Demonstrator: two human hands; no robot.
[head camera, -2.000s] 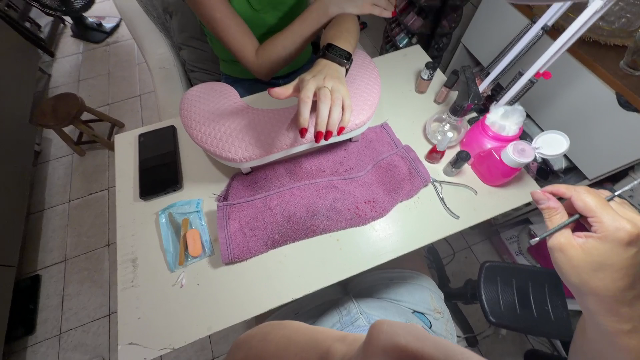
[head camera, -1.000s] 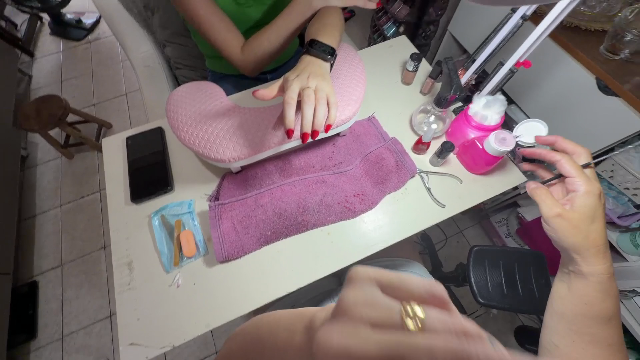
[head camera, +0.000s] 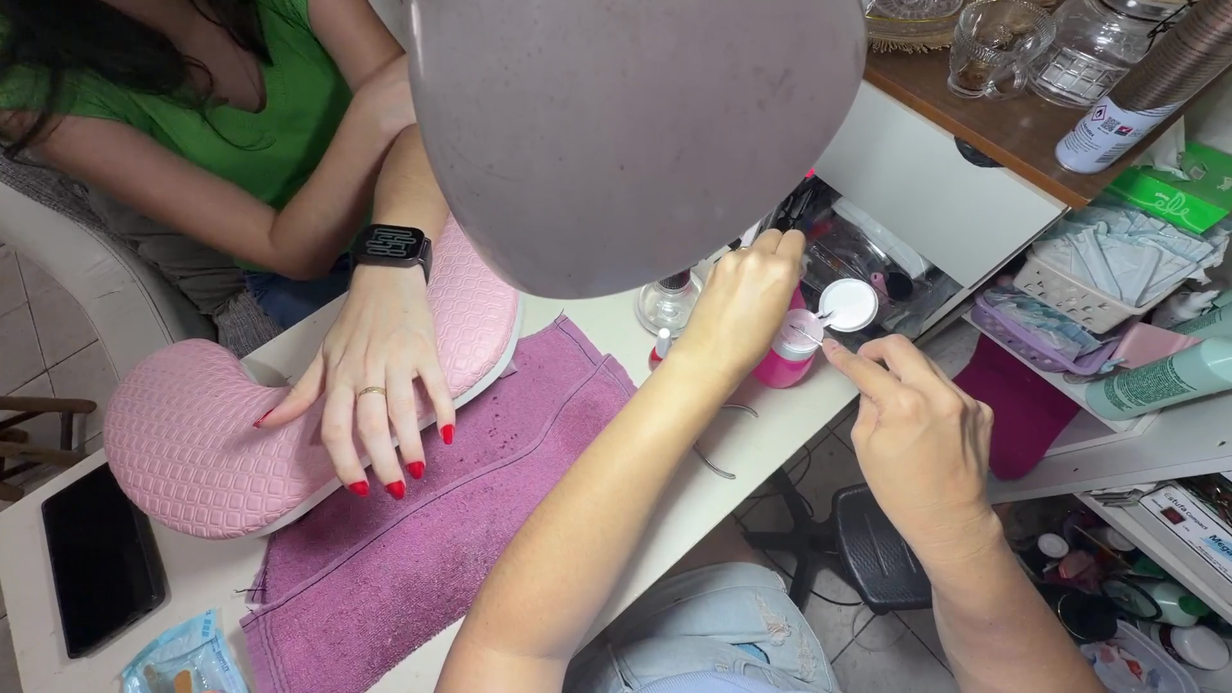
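Note:
My left hand (head camera: 746, 303) reaches over to the pink containers; its fingertips are hidden, so its hold cannot be told. My right hand (head camera: 910, 423) pinches a thin tool whose tip is at the top of a pink bottle (head camera: 784, 366) with a flipped-up white lid (head camera: 848, 305). Left of my left hand are a clear glass jar (head camera: 666, 306) and a small red nail polish bottle (head camera: 658, 354). Metal nippers (head camera: 714, 465) lie partly behind my left forearm. Another person's hand (head camera: 380, 375), with red nails, rests on a pink padded armrest (head camera: 207, 438) beside a purple towel (head camera: 423, 539).
A large grey lamp head (head camera: 635, 135) hangs over the table. A black phone (head camera: 101, 558) and a blue packet (head camera: 183, 659) lie at the left. At the right stand an open drawer (head camera: 934, 183) and a shelf with baskets (head camera: 1097, 279). A black stool seat (head camera: 876, 549) is below.
My left hand has moved from the near side of the table to the pink containers. My right hand has brought the thin tool to the pink bottle. The lamp head now fills the upper middle.

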